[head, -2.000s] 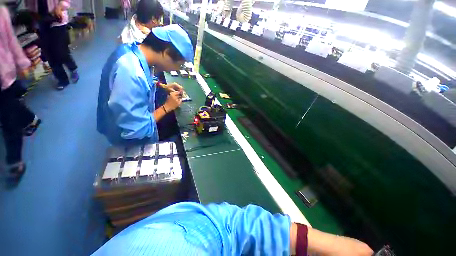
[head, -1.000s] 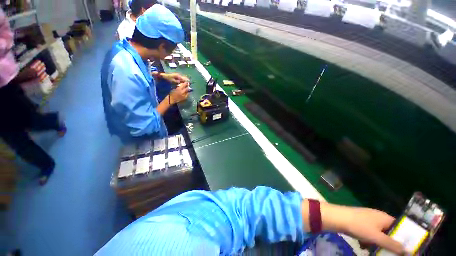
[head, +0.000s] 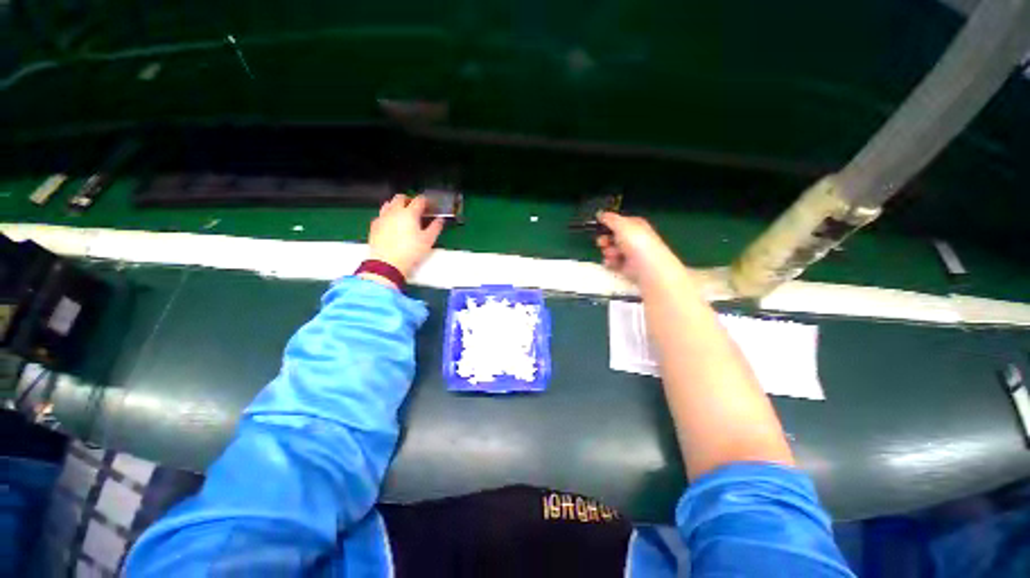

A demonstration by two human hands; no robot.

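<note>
My left hand point(head: 403, 235), with a dark red wrist strap point(head: 382, 271), reaches over the white edge to the green line. Its fingers are at a dark phone body point(head: 445, 204) lying there. My right hand point(head: 625, 243) has thumb and fingers closed on the near end of another dark phone body point(head: 598, 208) on the line, right of the first. Both phone bodies are small and blurred. A blue parts tray point(head: 451, 381) heaped with small white pieces point(head: 497, 341) sits on the bench between my forearms.
A sheet of white strips point(head: 777, 355) lies partly under my right forearm. A taped grey post point(head: 804, 231) stands at right. A long black tray point(head: 260, 192) lies on the line. A black boxed device point(head: 43, 299) is at left, a compartment tray point(head: 113, 497) lower left.
The view has swung from the neighbouring worker to the bench and line before me. My right hand has come into view. The phone body my left hand held up is no longer seen raised.
</note>
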